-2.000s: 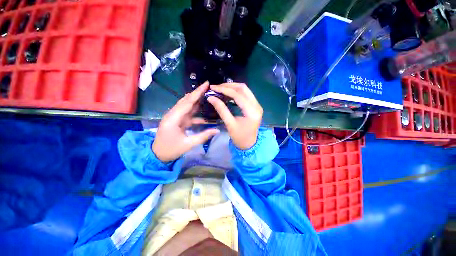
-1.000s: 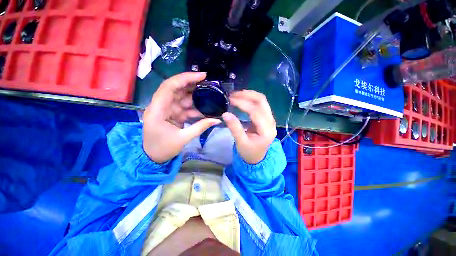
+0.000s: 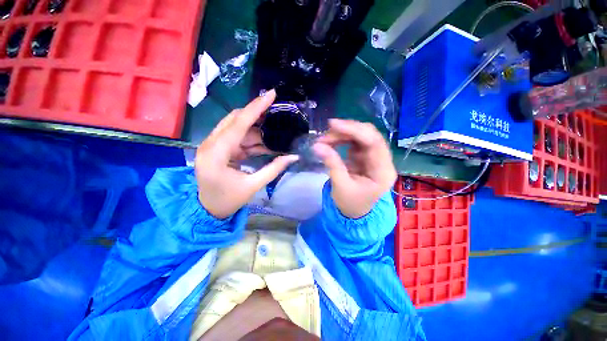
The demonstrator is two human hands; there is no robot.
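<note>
A glossy black watch case with a thin metallic rim is held between the thumb and fingers of my left hand, in front of the black press fixture. My right hand is just right of the case. Its thumb and fingertips pinch a small, blurred, translucent film at the case's lower right edge. Whether the film still touches the case is too blurred to tell.
A red parts tray with some black discs lies at left. White paper and clear plastic scrap lie beside the fixture. A blue box with a thin tube stands at right. Another red tray is below the bench edge.
The case has turned from edge-on to its black face showing. My right hand has moved right, away from the case, and a translucent film now shows at its fingertips.
</note>
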